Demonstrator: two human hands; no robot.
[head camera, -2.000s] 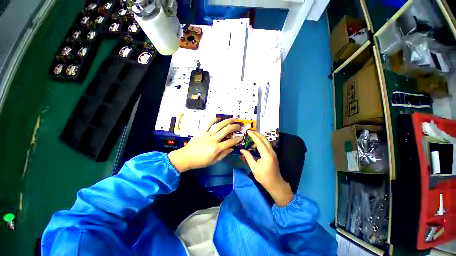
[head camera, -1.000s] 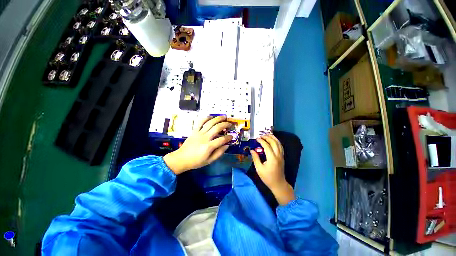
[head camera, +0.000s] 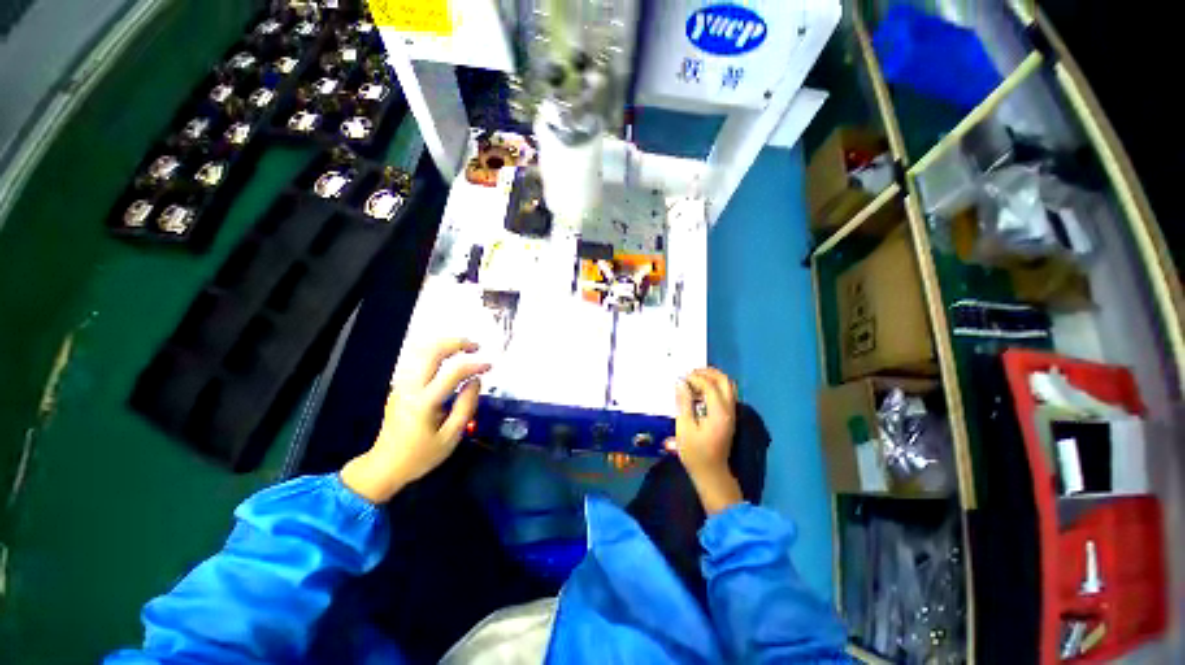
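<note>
A round electronic unit (head camera: 626, 286) sits in the orange and black fixture (head camera: 599, 276), now mid-bed on the white machine bed (head camera: 559, 364). The machine head (head camera: 569, 169), a white cylinder, stands above the bed just behind the fixture. My left hand (head camera: 429, 409) is at the front left corner of the bed, fingers apart, beside a red button (head camera: 471, 426). My right hand (head camera: 706, 413) rests at the front right corner, fingers curled over the edge; what lies under them is hidden. Neither hand touches the unit.
A black tray (head camera: 260, 312) on the green bench (head camera: 78, 390) holds units at its far end. More black trays (head camera: 195, 175) with several units lie behind it. A brown-copper block (head camera: 495, 161) and a black block (head camera: 528, 205) are on the bed's rear left. Shelves with boxes (head camera: 881, 312) and a red bin (head camera: 1027, 520) stand right.
The fixture with the unit has moved back from the front edge, and the machine head has moved right, behind it. My left hand has left the unit for the front left corner. The view has shifted.
</note>
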